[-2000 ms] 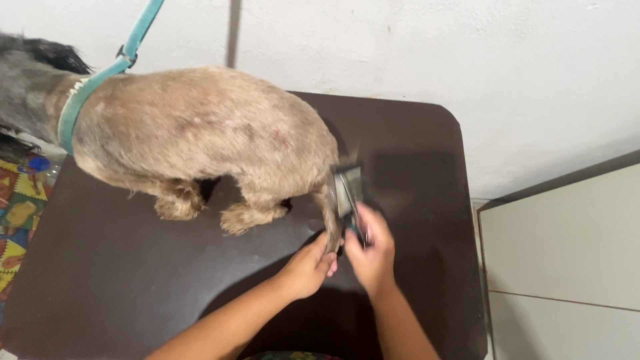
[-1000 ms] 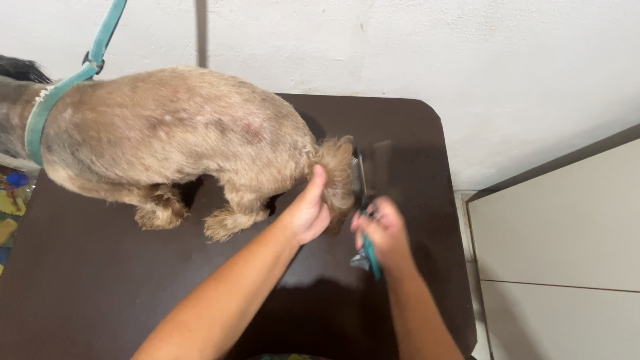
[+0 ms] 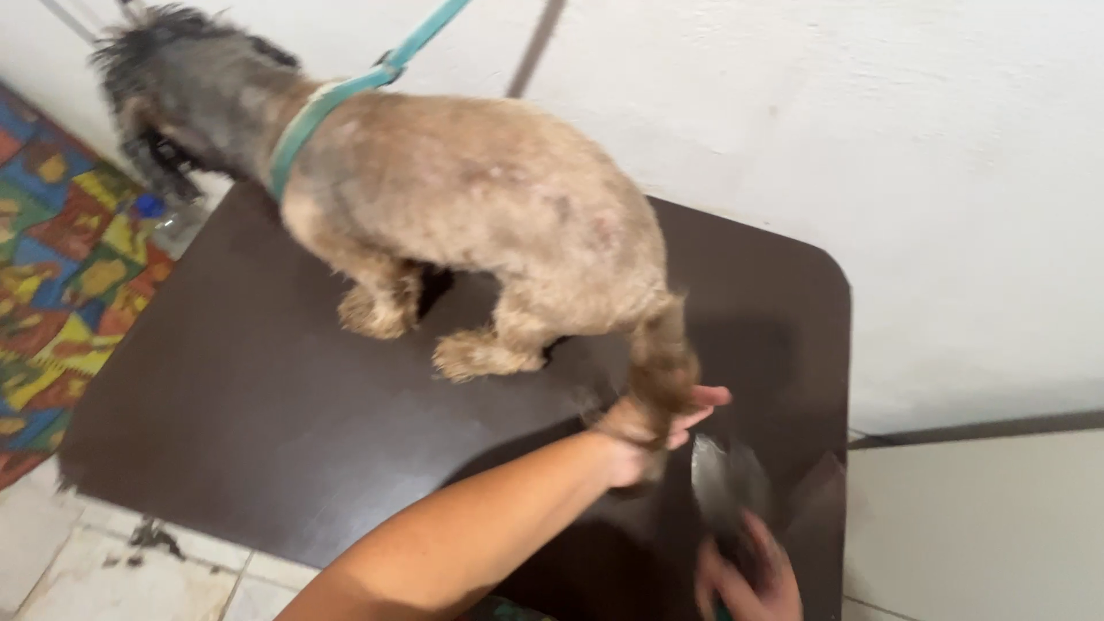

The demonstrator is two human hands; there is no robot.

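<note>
A tan, short-clipped dog (image 3: 483, 190) with a darker head stands on a brown grooming table (image 3: 259, 388), its rear toward the right. A teal strap (image 3: 323, 103) loops round it behind the neck. My left hand (image 3: 660, 431) is under the dog's bushy tail (image 3: 664, 362), palm up with fingers extended; the tail lies over the palm. Lower right, my right hand (image 3: 750, 573) is closed round a blurred metal grooming tool (image 3: 729, 479), probably a comb or scissors, apart from the tail. Motion blur hides its exact shape.
A white wall (image 3: 906, 172) runs behind the table. At the left are a colourful patterned cloth (image 3: 69, 276) and a plastic bottle with a blue cap (image 3: 148, 205). Dark hair clumps (image 3: 155, 536) lie on the tiled floor (image 3: 103, 569). A pale panel (image 3: 983, 517) stands at the right.
My right hand has moved away from the tail, down toward the lower edge of the view, with the tool. My left hand now lies under the tail. The view has shifted, showing the dog's head.
</note>
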